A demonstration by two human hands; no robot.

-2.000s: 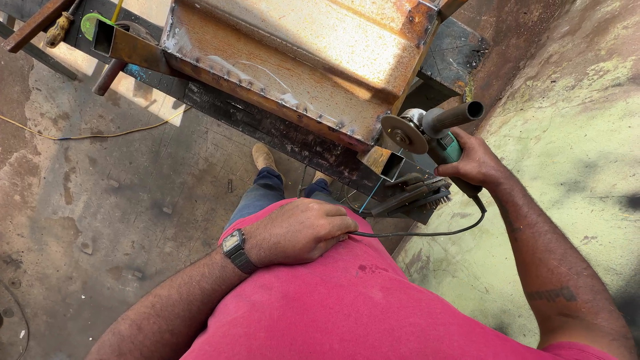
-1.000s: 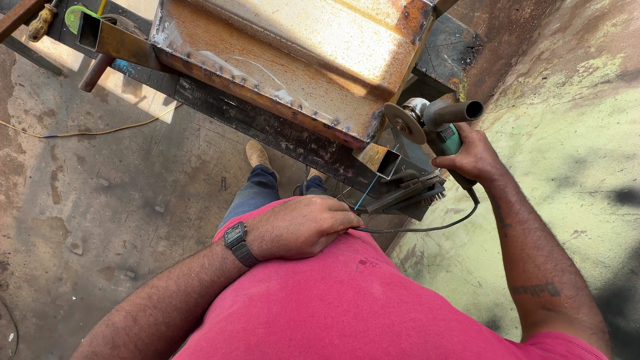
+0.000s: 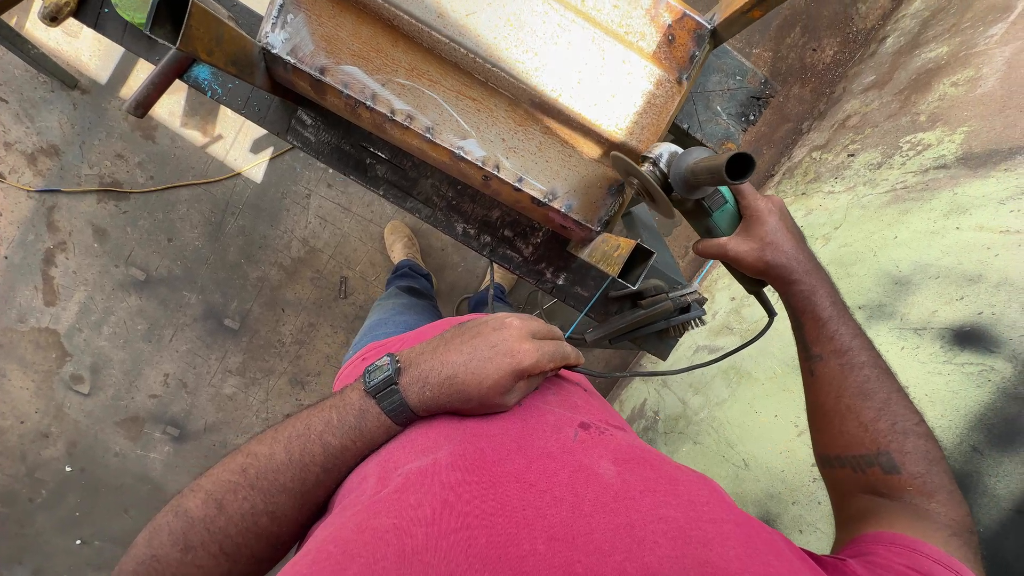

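Note:
My right hand (image 3: 756, 236) grips the body of a green angle grinder (image 3: 720, 210), its side handle pointing up toward me. The grinder's disc (image 3: 642, 184) is beside the near right corner of a rusty welded steel frame with a panel (image 3: 480, 104); whether they touch I cannot tell. Against my stomach rests my left hand (image 3: 500, 364), closed on the black power cord (image 3: 680, 372), which runs to the grinder's rear. Just below the disc, an open square steel tube (image 3: 612, 256) sticks out from the frame.
Wire brushes (image 3: 652, 316) lie at the near end of the dark steel bench (image 3: 384, 168). A yellow cord (image 3: 160, 189) crosses the floor at left. A round bar (image 3: 158, 82) juts out at upper left. To the right rises a green-stained surface (image 3: 904, 264). My feet are beside the bench.
The grinder and my right hand have stayed near the frame's corner, with only a slight shift. My left hand remains at my stomach on the cord.

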